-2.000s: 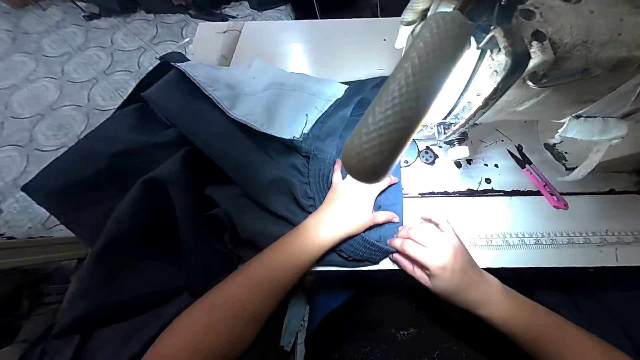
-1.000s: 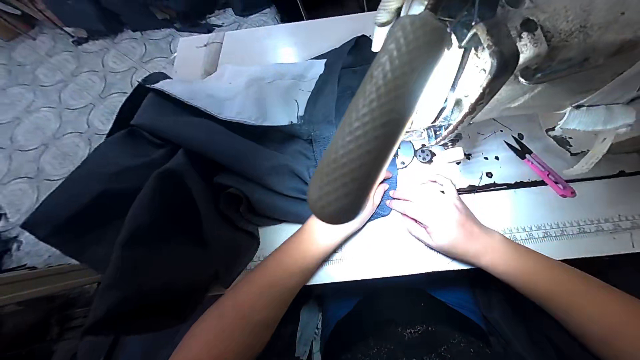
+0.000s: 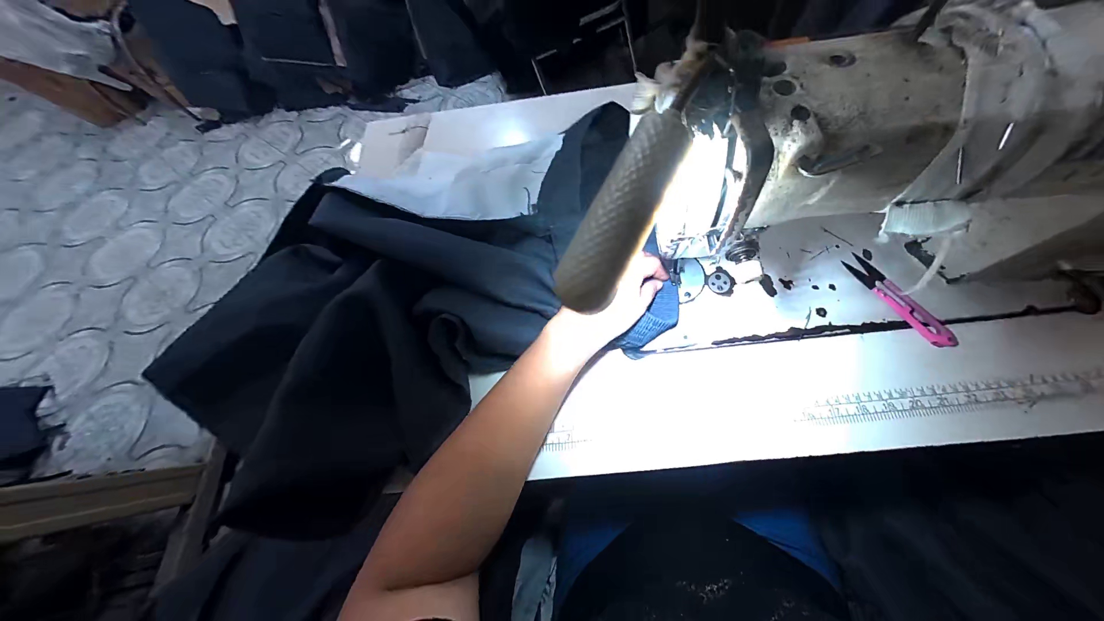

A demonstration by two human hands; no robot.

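Observation:
Under the lit head of a sewing machine (image 3: pixel 862 129) lies the edge of a dark navy garment (image 3: pixel 483 276), which spreads left and hangs off the table. A pale cloth panel (image 3: pixel 483 185) shows at its upper part. My left hand (image 3: pixel 621 302) rests on the garment beside the needle area, fingers close to the round metal plate (image 3: pixel 690 280). A grey textured lamp or handle (image 3: pixel 621 216) hides part of that hand, so whether it grips the cloth is unclear. My right hand is out of view.
Pink thread snips (image 3: pixel 906 306) lie right of the needle area, near dark lint scraps. A printed ruler scale (image 3: pixel 931 401) runs along the white table's front part. Dark cloth pieces (image 3: pixel 285 43) lie beyond, over the patterned floor (image 3: pixel 112 207).
My right hand, on the cloth by the machine in both earlier frames, has left the view. Since the first frame, the garment's edge has moved from the table's front toward the needle area.

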